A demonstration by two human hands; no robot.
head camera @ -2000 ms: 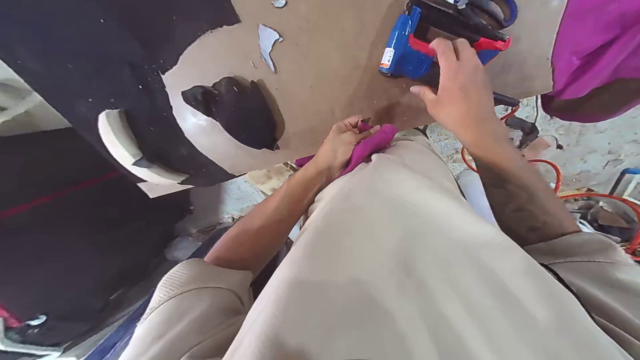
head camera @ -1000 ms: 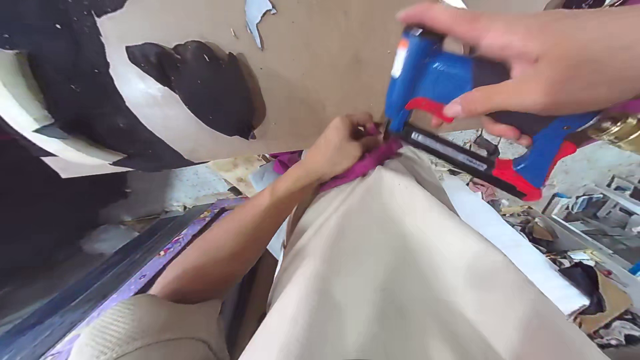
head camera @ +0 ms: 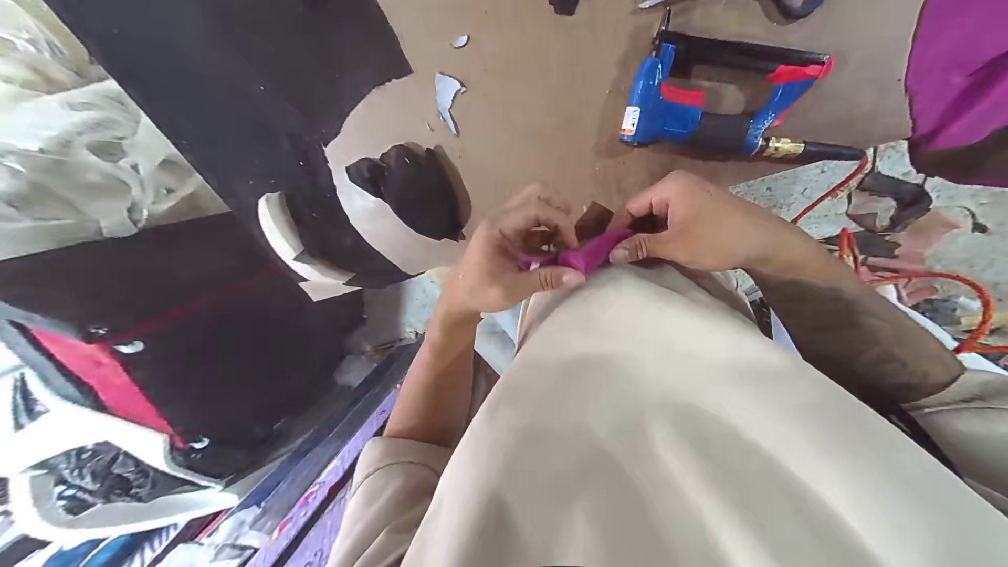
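A small piece of magenta fabric [head camera: 589,253] is pinched between my two hands at the near edge of the brown work surface [head camera: 543,102]. My left hand [head camera: 516,256] grips its left part with thumb and fingers. Its right end is between the thumb and fingers of my right hand [head camera: 685,224]. Just behind the fabric, a small brown piece [head camera: 594,220] shows between the hands. A blue and red pneumatic staple gun [head camera: 685,118] with a black magazine lies on the surface beyond my right hand, touched by neither hand.
Black material [head camera: 260,87] covers the surface's left side, with a curved cream piece [head camera: 287,240] on it. A crumpled black piece [head camera: 413,189] and pale scraps [head camera: 448,101] lie nearby. Magenta cloth [head camera: 961,79] hangs at the right edge. An orange air hose [head camera: 929,277] runs below it.
One second ago my right hand held the staple gun at the magenta fabric. The gun now lies on the work surface, let go, and my right hand has moved onto the fabric.
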